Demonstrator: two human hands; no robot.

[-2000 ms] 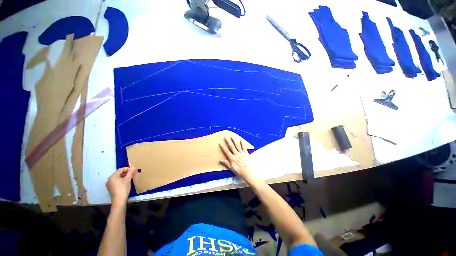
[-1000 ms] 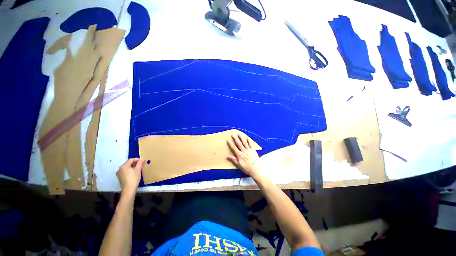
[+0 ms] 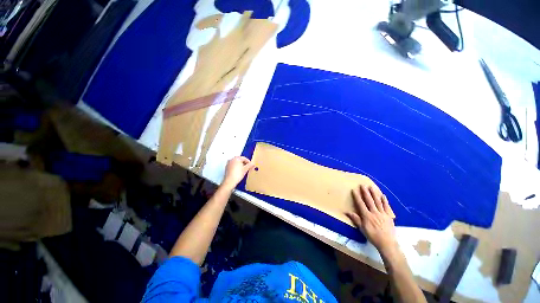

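A tan card template [image 3: 308, 183] with a punched hole near its left end lies flat on the royal-blue cloth [image 3: 379, 130], along its near edge. Thin white chalk lines show on the cloth beyond it. My left hand [image 3: 238, 170] is at the template's left end, with thumb and fingertips together at its edge; whether something small is pinched there cannot be made out. My right hand [image 3: 372, 214] lies flat on the template's right end, fingers a little spread, holding nothing.
Left are tan card patterns [image 3: 219, 65], a clear pinkish ruler [image 3: 198, 103] and blue cloth [image 3: 145, 65]. A grey machine [image 3: 402, 26] and shears [image 3: 503, 106] are farther back. Two dark weights, one long [image 3: 457, 269] and one short [image 3: 506, 266], lie right, near the table edge.
The view has turned left, so the table appears tilted and shifted right. Both hands stay at the same ends of the template, which shows no clear shift on the cloth.
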